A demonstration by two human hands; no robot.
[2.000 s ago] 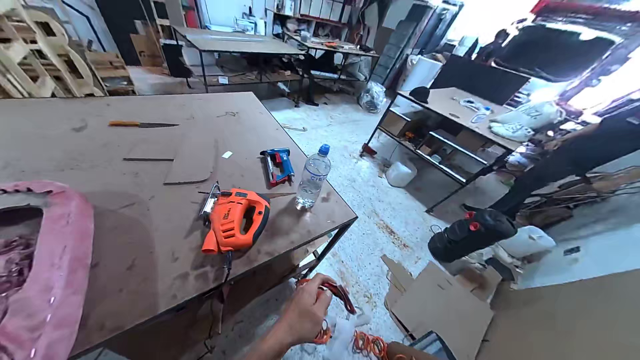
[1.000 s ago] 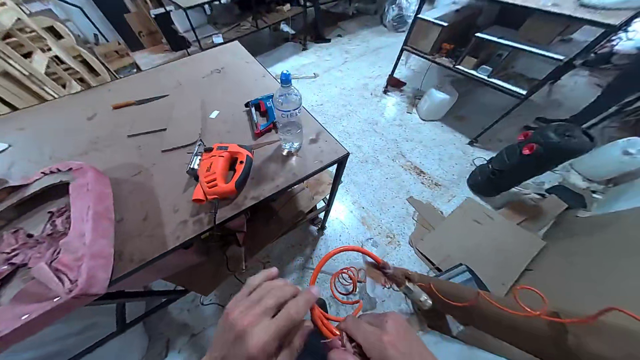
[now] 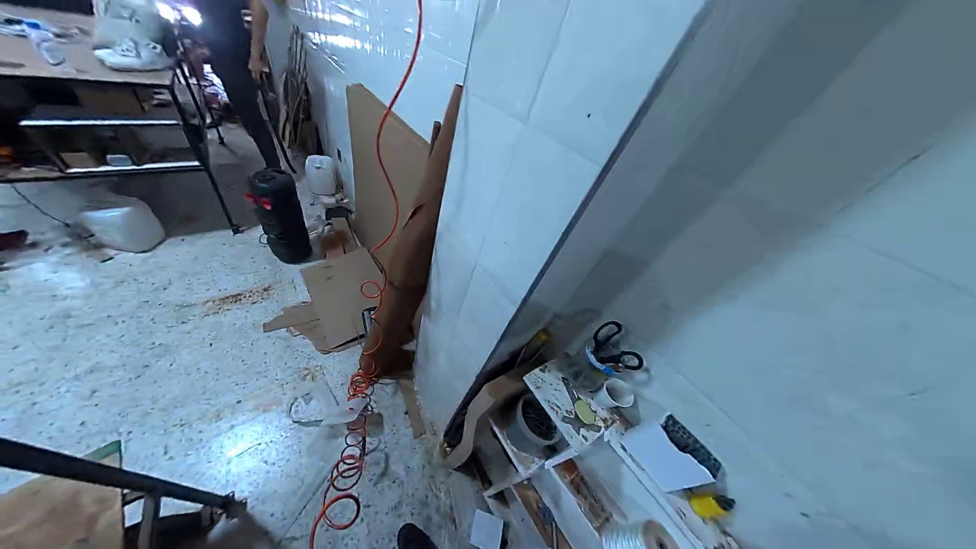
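Neither of my hands shows in the head view now, so what they hold is hidden. An orange coiled air hose (image 3: 348,465) runs up from the bottom edge, over the floor and past a brown roll of material (image 3: 408,282) that leans on the tiled wall. Its upper length hangs down from the top of the view. At the lower right, black-handled scissors (image 3: 616,349) stand in a container on a white shelf unit (image 3: 568,408), beside a white cup (image 3: 614,393).
Cardboard pieces (image 3: 339,297) lie by the wall, near a black cylindrical container (image 3: 280,217). A white plastic jug (image 3: 122,223) sits below a metal-framed table (image 3: 84,65). Another person (image 3: 240,76) stands behind. A dark table frame (image 3: 114,474) crosses the lower left.
The view has swung far right to the wall and shelves. Both hands, seen low in the frame one second ago by the orange hose, are out of view, as is the table with the orange jigsaw.
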